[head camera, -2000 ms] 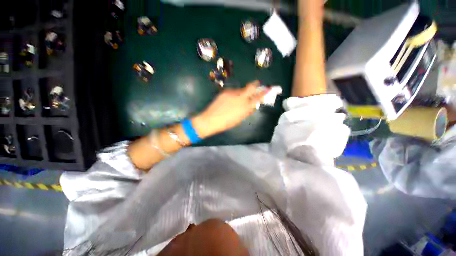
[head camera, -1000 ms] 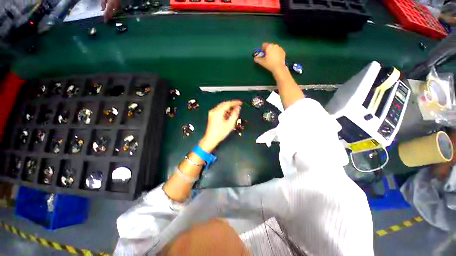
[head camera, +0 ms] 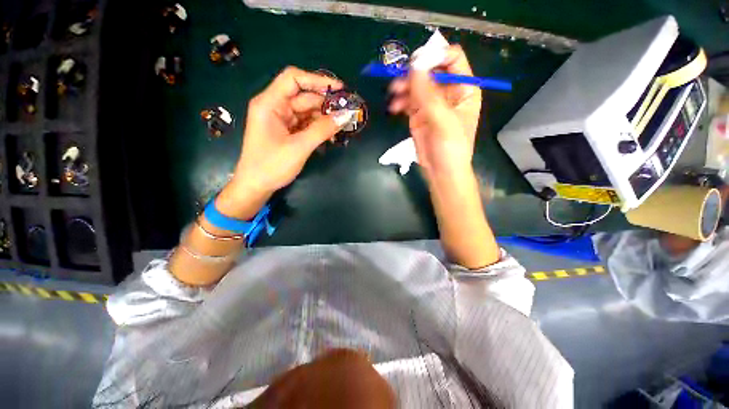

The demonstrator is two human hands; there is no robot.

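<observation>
My left hand (head camera: 280, 132) holds a round unit with a circuit board (head camera: 348, 112) between thumb and fingers, its small silver, white and orange parts facing up. My right hand (head camera: 444, 112) grips a slim blue stick (head camera: 480, 81) that points left toward the unit; a gap shows between its tip and the unit. Another round unit (head camera: 393, 53) lies on the green mat behind the stick. A crumpled white wipe (head camera: 400, 154) lies left of my right wrist. A white paper slip (head camera: 432, 51) shows just beyond my right fingers.
A black parts tray (head camera: 120, 160) with units in deep pockets stands at left. Several small wired parts (head camera: 217, 121) lie beside it. A white-grey bench instrument (head camera: 591, 104) and tan tape roll (head camera: 675, 212) are at right. A long metal strip (head camera: 416, 21) crosses the far side. A person's sleeve (head camera: 663, 275) shows at right.
My right hand has come back from the far side of the bench and now holds the blue stick. My left hand has picked up a round unit. The view has tilted down closer to the mat.
</observation>
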